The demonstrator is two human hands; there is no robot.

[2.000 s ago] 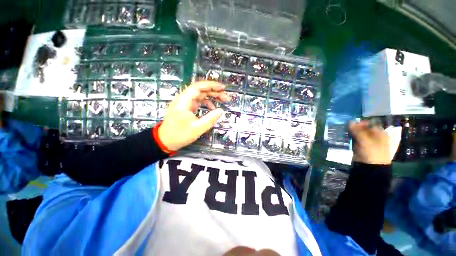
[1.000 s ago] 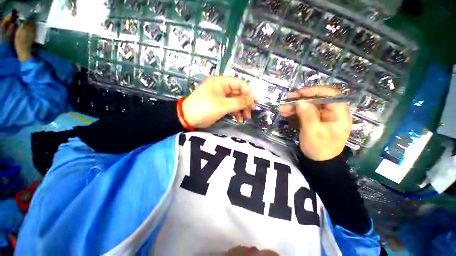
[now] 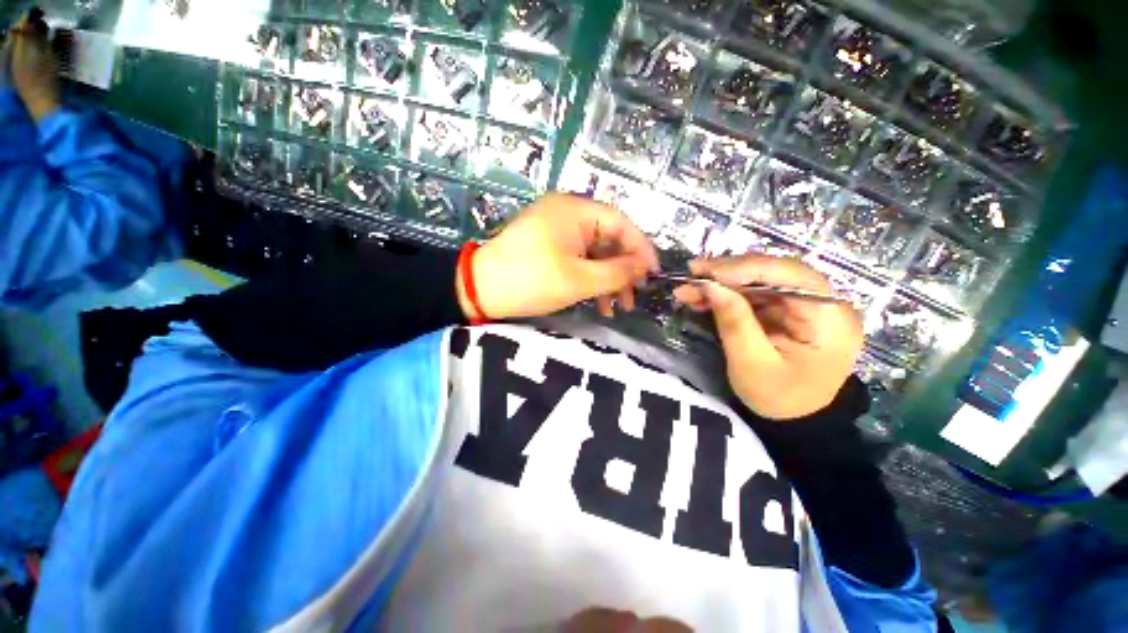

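My right hand [image 3: 792,331] holds thin dark tweezers [image 3: 779,291] like a pen, their tip pointing left. My left hand [image 3: 553,260], with a red band at the wrist, has its thumb and fingertips pinched together at the tweezer tip. A small dark bit shows between the fingertips, too small to tell clearly. Both hands are over the near edge of a clear blister tray [image 3: 810,186] whose pockets hold small black-and-silver parts. A second filled blister tray [image 3: 396,105] lies to the left.
A blue film [image 3: 1033,334] and a white card [image 3: 1008,408] lie at the right. White paper [image 3: 192,19] is at the upper left. Another person's blue sleeve [image 3: 74,186] and hand are at the left edge. A blue cable [image 3: 1027,492] runs at the lower right.
Since one second ago, my hands have come closer together, and the tweezer tip has met my left fingertips. Earlier, my right hand was at the far right by the white card.
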